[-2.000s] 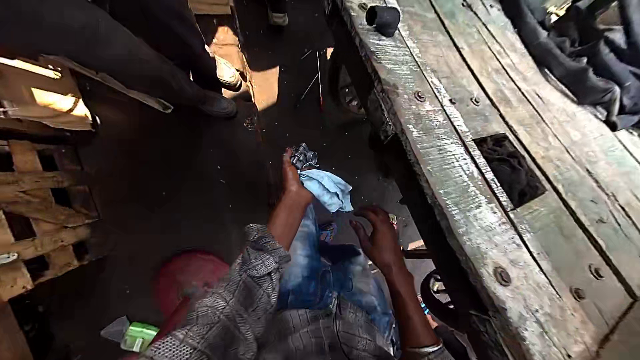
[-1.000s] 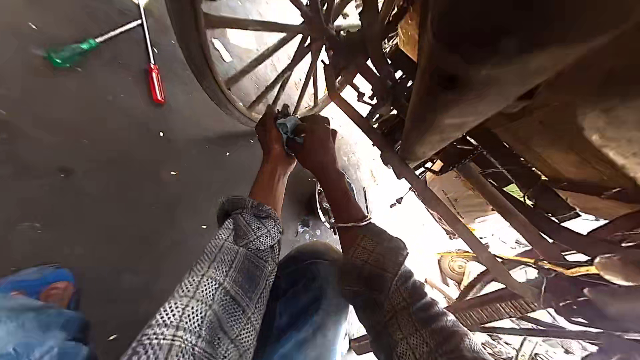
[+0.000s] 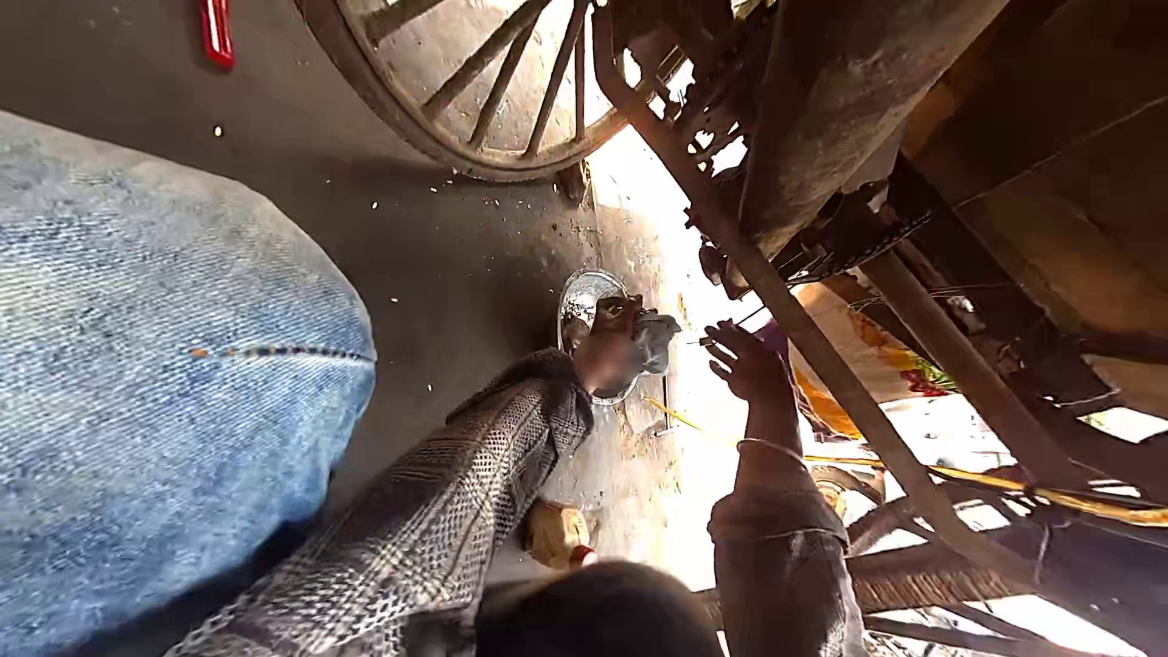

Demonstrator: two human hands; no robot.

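Over a shallow metal dish (image 3: 584, 290) on the floor, my left hand (image 3: 607, 351) holds a bunched grey-blue cloth (image 3: 654, 342). A small dark part shows at its fingers, too blurred to name. To the right, apart from the cloth, my right hand (image 3: 741, 360) has its fingers spread and holds nothing that I can see. It is beside a metal bar (image 3: 794, 328) of the machine frame.
A spoked iron wheel (image 3: 511, 82) stands at the top, with a rusty machine and its treadle frame at the right. A red screwdriver handle (image 3: 217, 35) lies at the upper left. A wooden block (image 3: 557, 534) and a yellow cord (image 3: 671, 413) are low in view. A denim-covered knee (image 3: 182, 365) fills the left.
My hands were together on the cloth near the wheel one second ago; now they are apart, the left with the cloth over the dish. The view has shifted.
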